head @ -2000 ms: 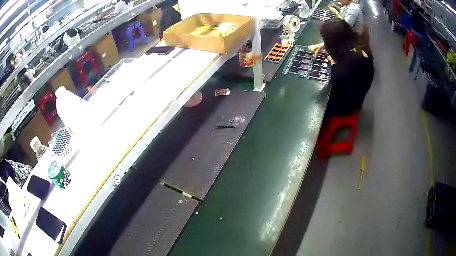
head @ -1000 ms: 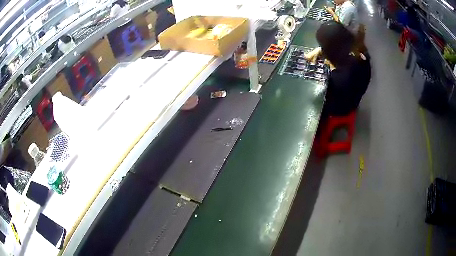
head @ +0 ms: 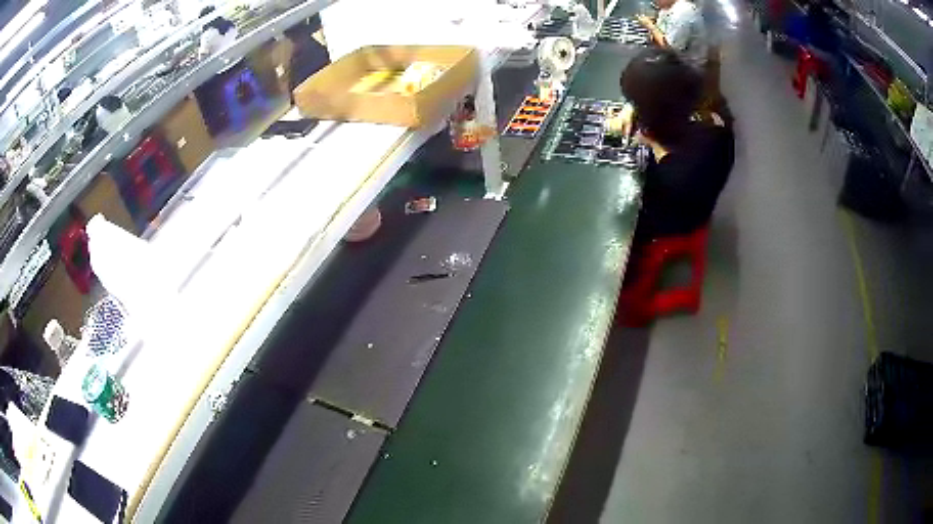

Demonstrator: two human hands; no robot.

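Note:
Neither of my hands is in the picture. Nearest in front of me lies the green belt (head: 481, 358), running away to the back. Beside it on the left is the dark grey ribbed surface (head: 373, 338), in panels with a gap between two of them. A thin black tool-like item (head: 431, 276) lies on it, with a small crumpled clear scrap (head: 457, 261) near it. A small card-like item (head: 420, 206) and a pale reddish disc (head: 363, 225) lie farther back, the disc partly under the shelf edge.
The raised white shelf (head: 261, 210) holds an open cardboard box (head: 389, 87), smartphones (head: 97, 491), and a bottle with a green label (head: 104, 392). A person in black (head: 680, 154) sits on a red stool (head: 670, 281) at a blister tray (head: 588, 133). A black crate-like object (head: 898, 401) stands right.
The view has shifted a little, so the shelf, belt and seated person appear farther left. The seated person's head and hands have moved slightly over the tray. No hand of mine has appeared.

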